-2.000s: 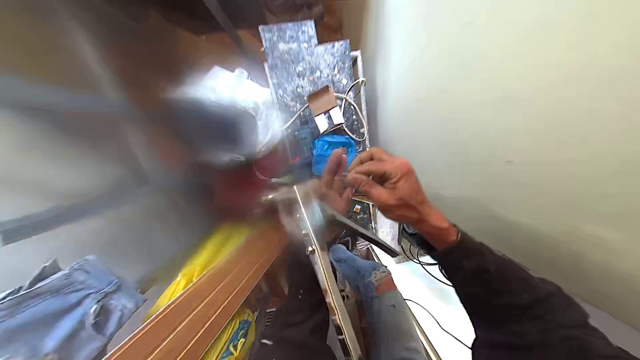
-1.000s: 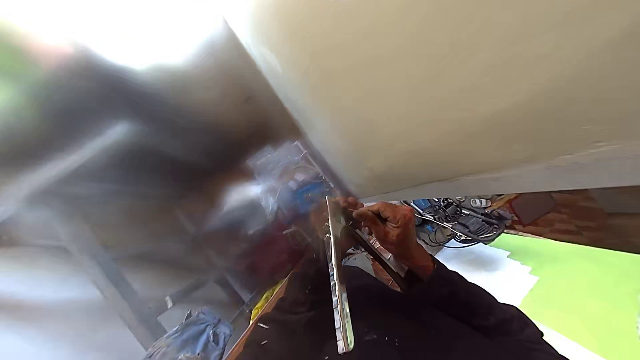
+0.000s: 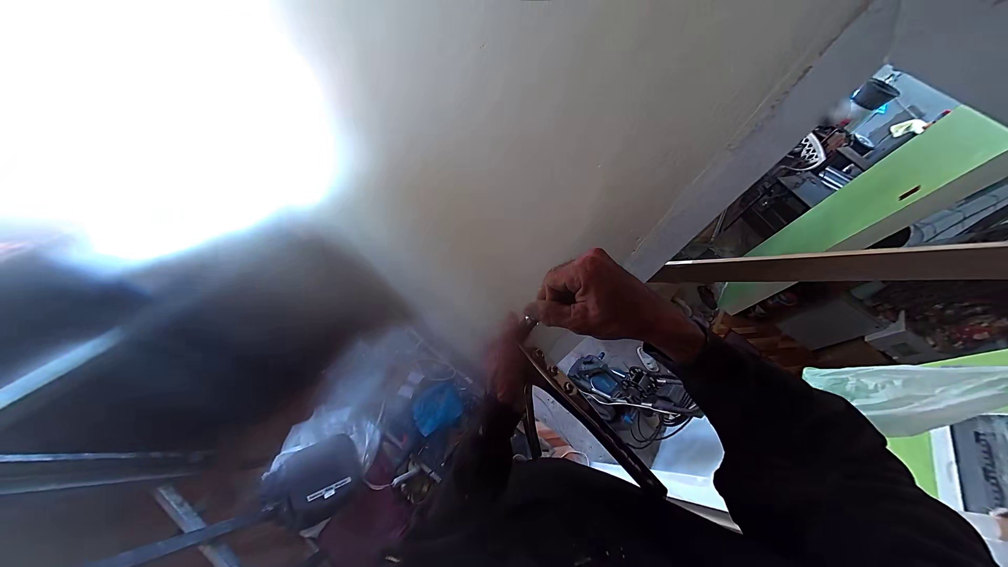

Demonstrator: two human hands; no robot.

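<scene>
My right hand (image 3: pixel 602 303) is beside the pale wall, its thumb and fingers pinched on a small shiny metal piece (image 3: pixel 531 320). My left hand (image 3: pixel 506 358), blurred, is just left of it, near the same piece; what it grips is hidden by blur. Below both hands a dark narrow strip (image 3: pixel 591 421) with several small metal studs near its upper end runs down to the right. A second dark bar (image 3: pixel 530 417) stands close to its left side.
A tangle of cables and tools (image 3: pixel 634 390) lies beyond the strip. At left are a blue plastic bag (image 3: pixel 438 408) and a dark grey object (image 3: pixel 315 480). A wooden board (image 3: pixel 835 264) and green panel (image 3: pixel 882 189) are at right. The pale wall (image 3: pixel 504 157) rises ahead.
The view has swung strongly, bringing the green panel and the room at right into sight. The studded strip now points up to the left, its upper end just under my hands.
</scene>
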